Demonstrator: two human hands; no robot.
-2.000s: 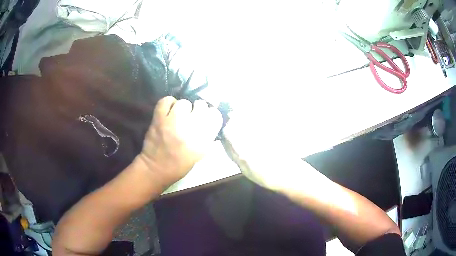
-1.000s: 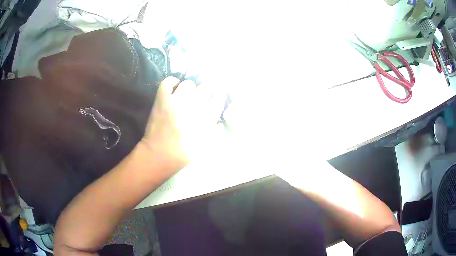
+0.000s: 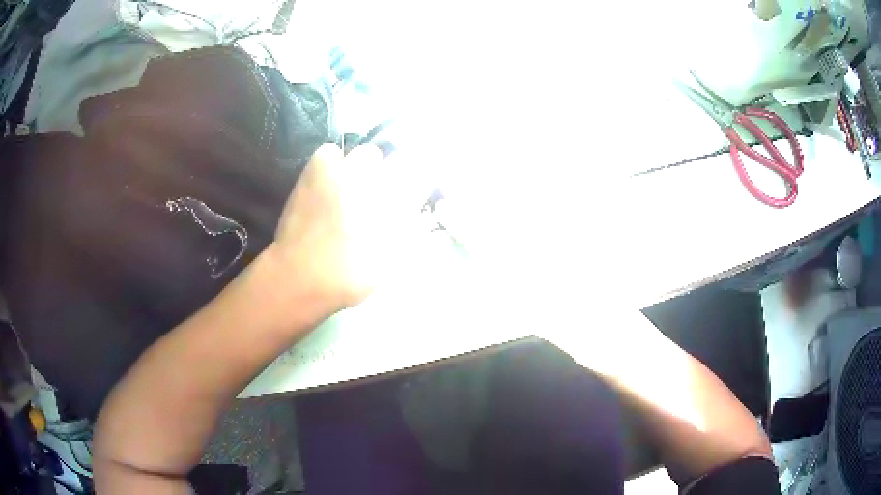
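Note:
A dark reddish-brown garment (image 3: pixel 145 164) lies over the left part of the white table, with pale stitching along its edge. A loose pale thread (image 3: pixel 217 227) lies on it. My left hand (image 3: pixel 338 222) is at the garment's right edge, its fingers closed on the bunched dark cloth and partly washed out by glare. My right forearm (image 3: pixel 676 387) reaches in from the lower right. My right hand is lost in the glare, so its fingers and anything in them cannot be made out. A small dark bit of cloth shows between the hands.
Scissors with red handles (image 3: pixel 768 160) lie open on the white table (image 3: pixel 734 232) at upper right. Pale crumpled cloth (image 3: pixel 193 24) is at upper left. Small tools (image 3: pixel 850 106) lie at far upper right. A grey speaker-like box or fan (image 3: pixel 860 396) stands at lower right.
My left hand has moved slightly up, and my right hand has moved into the glare. The garment has shifted a little with its thread. The scissors appear slightly lower and farther right.

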